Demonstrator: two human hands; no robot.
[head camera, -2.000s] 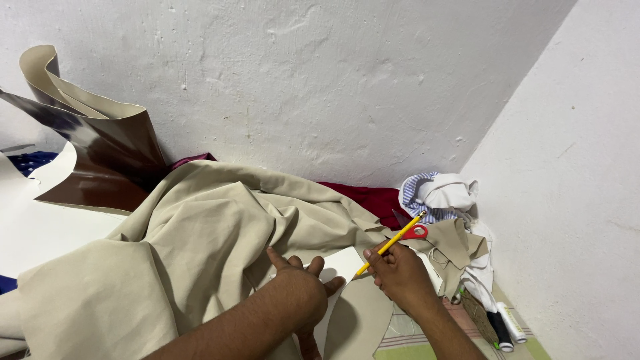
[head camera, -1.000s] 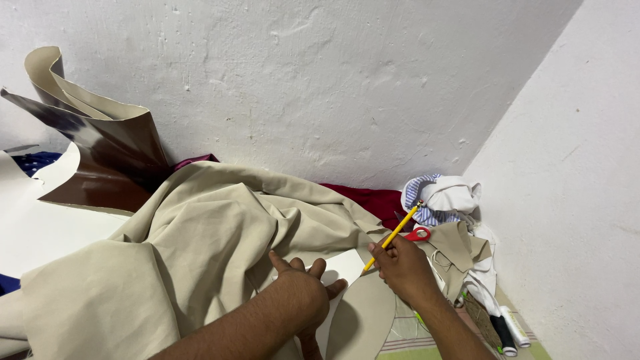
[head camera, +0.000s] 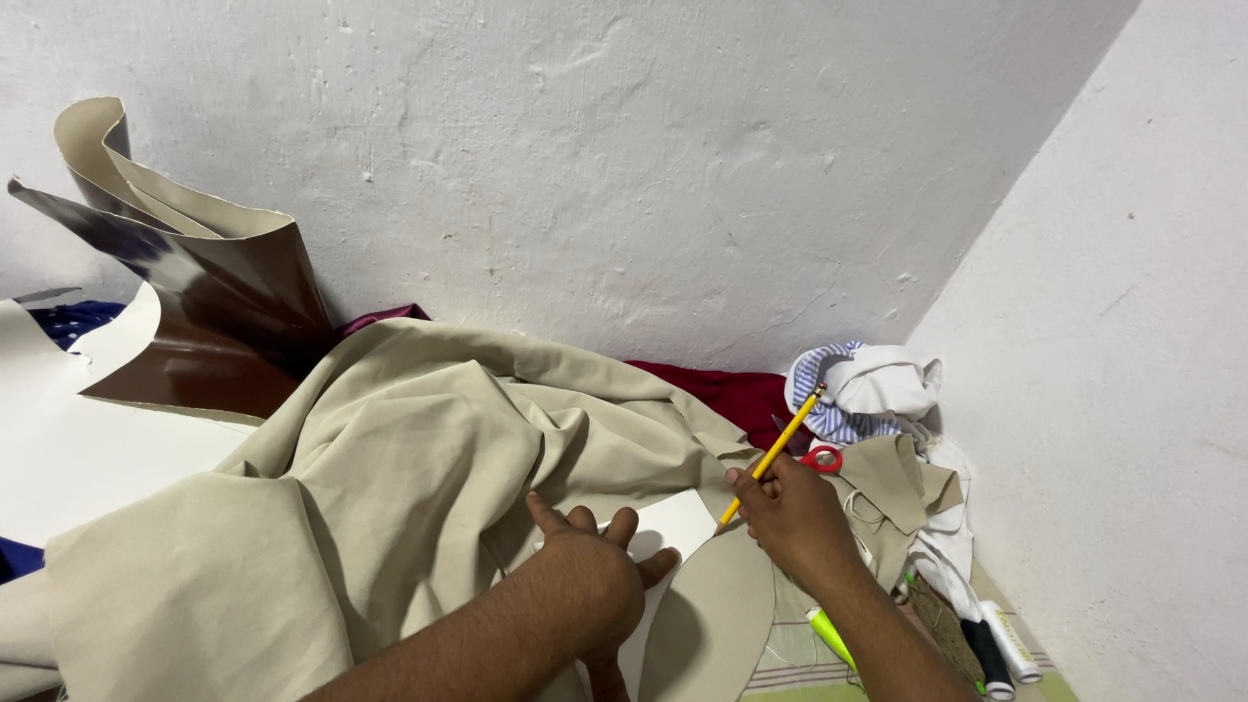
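Observation:
My right hand (head camera: 795, 512) grips a yellow pencil (head camera: 780, 444), its tip down where a white paper sheet (head camera: 687, 522) meets a curved beige fabric piece (head camera: 717, 619). The pencil's eraser end points up and to the right. My left hand (head camera: 600, 556) lies spread with its fingers apart, pressing on the white paper beside the bunched beige cloth (head camera: 419, 458). Part of the paper is hidden under that hand. Just behind my right hand shows a red scissors handle (head camera: 824, 459).
Brown glossy sheet material (head camera: 224, 302) stands curled at left beside large white paper (head camera: 107, 458). Dark red cloth (head camera: 717, 390), a striped and white cloth bundle (head camera: 858, 385), beige scraps (head camera: 892, 487) and thread spools (head camera: 1009, 639) lie near the walls. A neon yellow spool (head camera: 829, 639) is by my right forearm.
The pencil tip has moved up along the curved edge of the beige piece from where it was two seconds ago. My left hand stays pressed down in about the same place.

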